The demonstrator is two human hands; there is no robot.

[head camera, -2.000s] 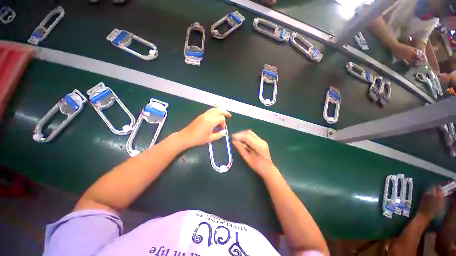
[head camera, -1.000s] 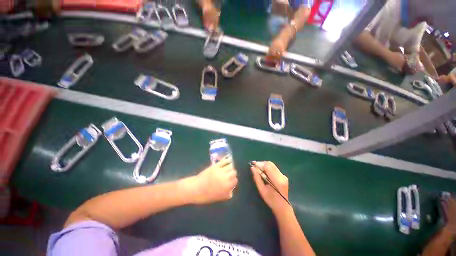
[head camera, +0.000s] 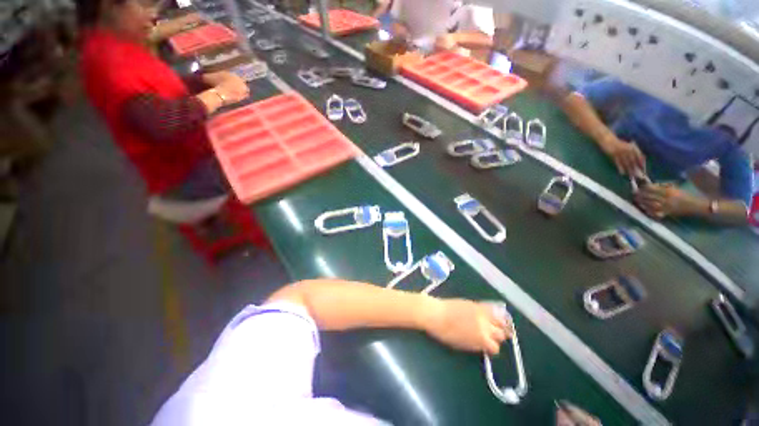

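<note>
My left hand (head camera: 473,326) is closed on the top end of a looped unit (head camera: 523,376), whose white-silver oval ring points towards me over the green work surface. The fingers hide its blue end. My right hand (head camera: 576,413) is cut off by the bottom edge; only blurred fingertips show, with a thin dark line that may be the slim hand tool. Several more looped units with blue parts lie to the left of my left hand, one of them (head camera: 398,241) upright in view.
A salmon-red compartment tray (head camera: 279,141) lies on the near surface at upper left; another tray (head camera: 466,76) stands across the belt. A pale rail (head camera: 441,229) borders the dark green belt (head camera: 533,250) with scattered units. A person in red sits at left; a person in blue works opposite.
The view has swung left, bringing the trays and coworkers in. My left hand grips the unit's top end with the loop showing below. My right hand has slipped mostly out of the picture.
</note>
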